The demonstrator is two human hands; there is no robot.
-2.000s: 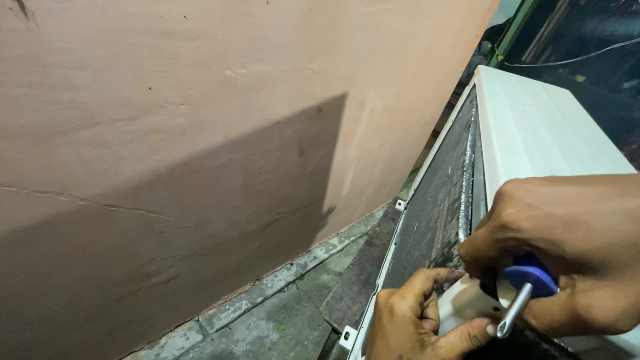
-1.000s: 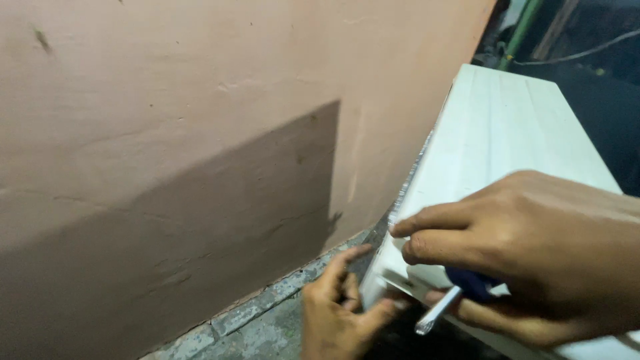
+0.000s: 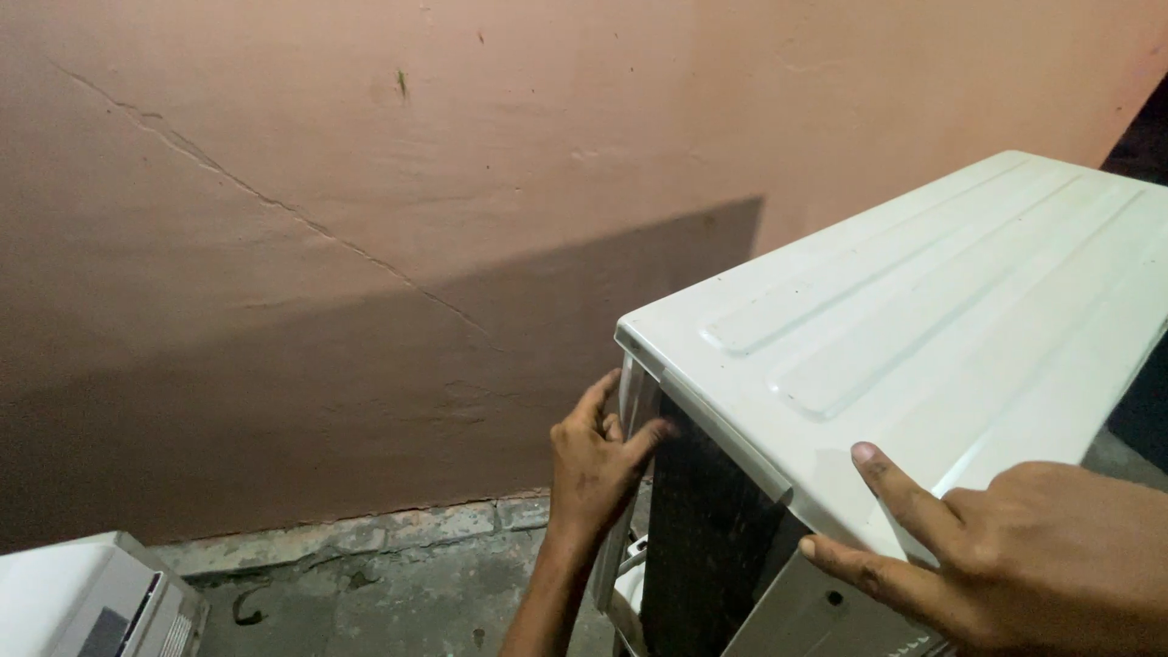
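A white metal top panel [image 3: 876, 310] with pressed ribs covers a boxy appliance casing, seemingly an air conditioner's outdoor unit. My left hand [image 3: 598, 456] grips the upright corner post [image 3: 636, 392] just below the panel's near left corner, fingers outside and thumb inside. Beside it a dark opening [image 3: 703, 520] shows under the panel's edge. At the lower right, my right hand [image 3: 995, 538] has its index finger on the top panel and its thumb at the panel's near edge, above a pale side panel [image 3: 812, 593] with a round hole. No screwdriver shows; the palm side of that hand is hidden.
A pinkish plastered wall [image 3: 365, 228] with a long crack stands behind the casing. A raised cement ledge [image 3: 365, 540] runs along its foot, above a rough concrete floor [image 3: 411, 602]. Another white appliance casing [image 3: 68, 593] stands at the lower left.
The blue-handled screwdriver seen in my right hand earlier is out of sight. My left hand has moved to the corner post, and my right hand rests on the panel's near edge. The view has shifted.
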